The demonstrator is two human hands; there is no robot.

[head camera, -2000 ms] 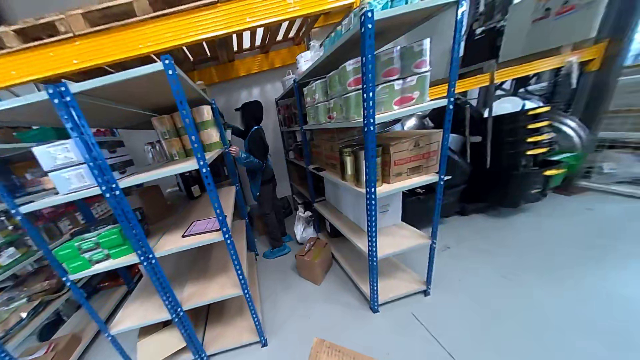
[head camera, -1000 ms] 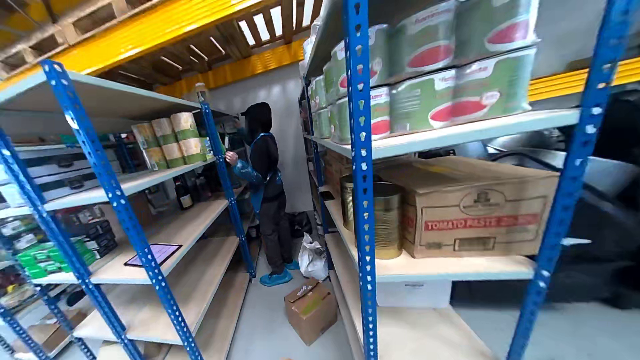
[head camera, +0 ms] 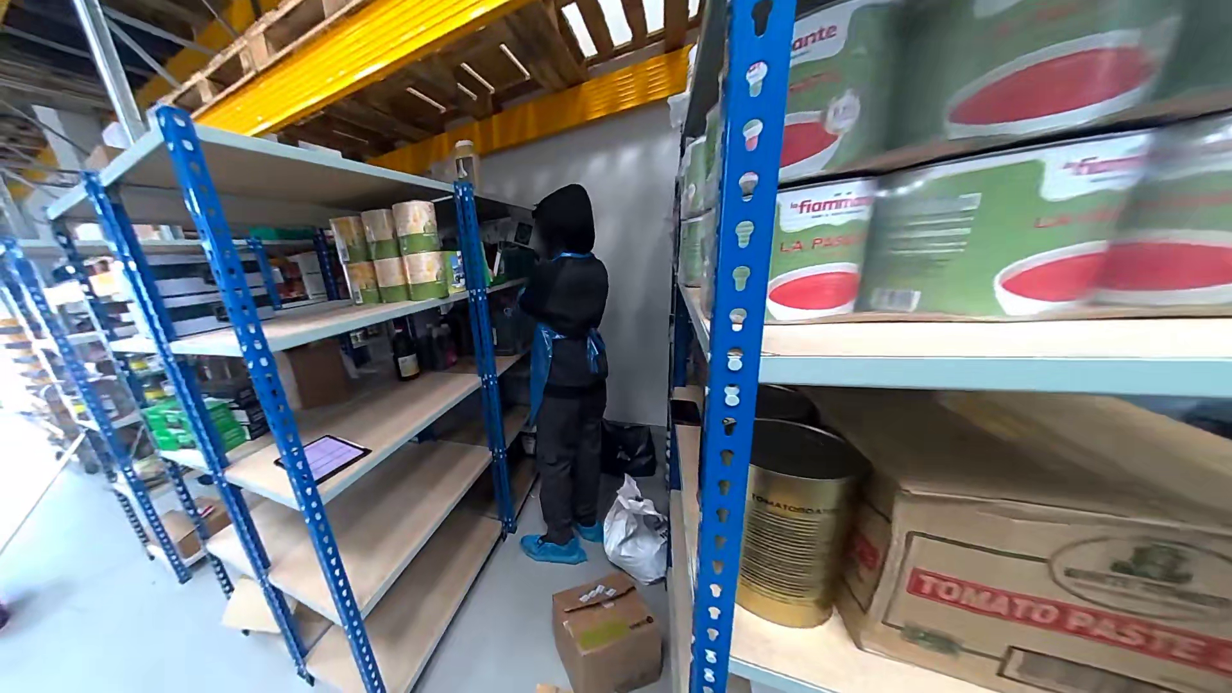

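Neither of my hands shows in the head view. Close on the right, green-labelled cans (head camera: 1001, 245) are stacked on a shelf. Below them a gold metal can (head camera: 794, 539) stands beside a cardboard tomato paste box (head camera: 1049, 587). On the left shelving, several cans with green and cream labels (head camera: 390, 255) sit in two layers, a dark bottle (head camera: 405, 354) stands on the shelf below, and a tablet (head camera: 327, 456) lies flat nearer to me. Green packages (head camera: 195, 423) are at the far left.
A person (head camera: 570, 366) in dark clothes, blue apron and shoe covers stands at the aisle's far end. A cardboard box (head camera: 608, 635), a white plastic bag (head camera: 635, 534) and a black bag (head camera: 628, 449) are on the floor. Blue uprights (head camera: 733, 346) flank the aisle.
The view has moved forward toward the aisle and the right shelving. The person at the far end has turned more away, toward the left shelves.
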